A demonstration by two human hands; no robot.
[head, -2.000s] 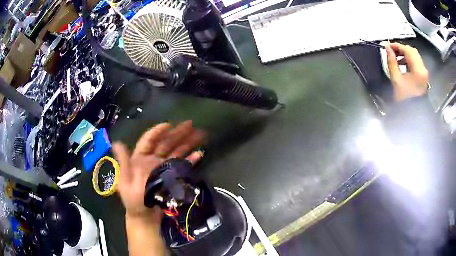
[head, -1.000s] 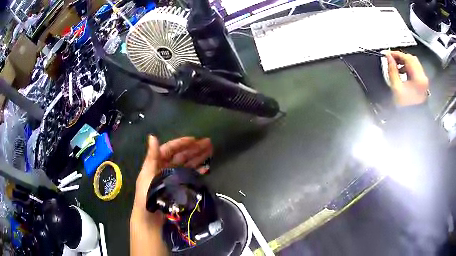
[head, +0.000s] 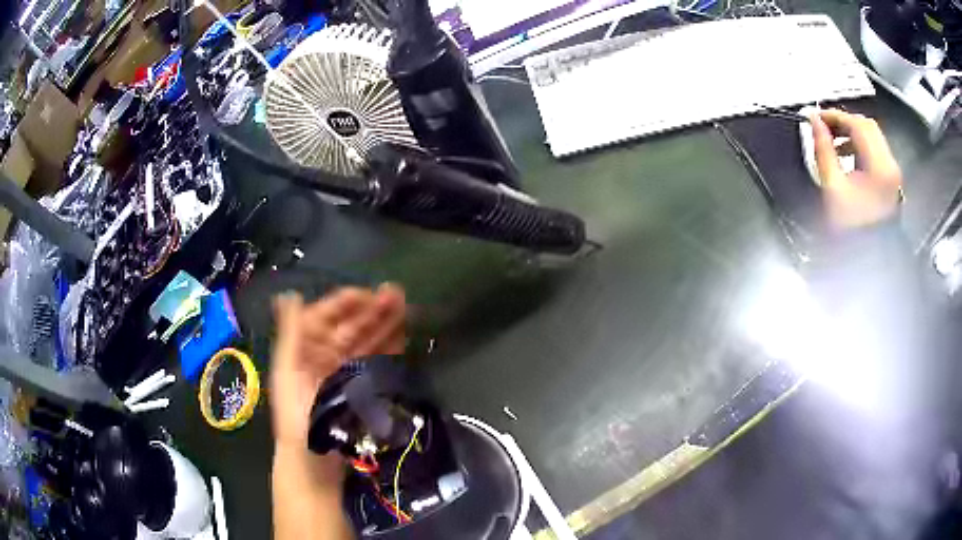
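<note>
The open black camera head housing (head: 448,475) lies at the lower middle, showing red and yellow wires and a short silver cylinder. Its white bracket (head: 540,485) shows at its right. My left hand (head: 335,343) is blurred, raised at the housing's upper left side, its fingers apart from any object; whether the palm touches the housing I cannot tell. My right hand (head: 860,164) rests on the white mouse (head: 812,148) at the right. A thin dark tool (head: 781,110) points left from its fingers.
The black electric screwdriver (head: 475,206) hangs over the mat in front of a beige fan (head: 338,116). A white keyboard (head: 696,84) lies at the top. A yellow ring with screws (head: 229,389) and a blue box (head: 210,332) are at left. Camera units (head: 188,490) stand lower left.
My left hand has shifted, with its fingers now drawn closer together above the housing. My right hand stays on the mouse. The whole view has shifted slightly.
</note>
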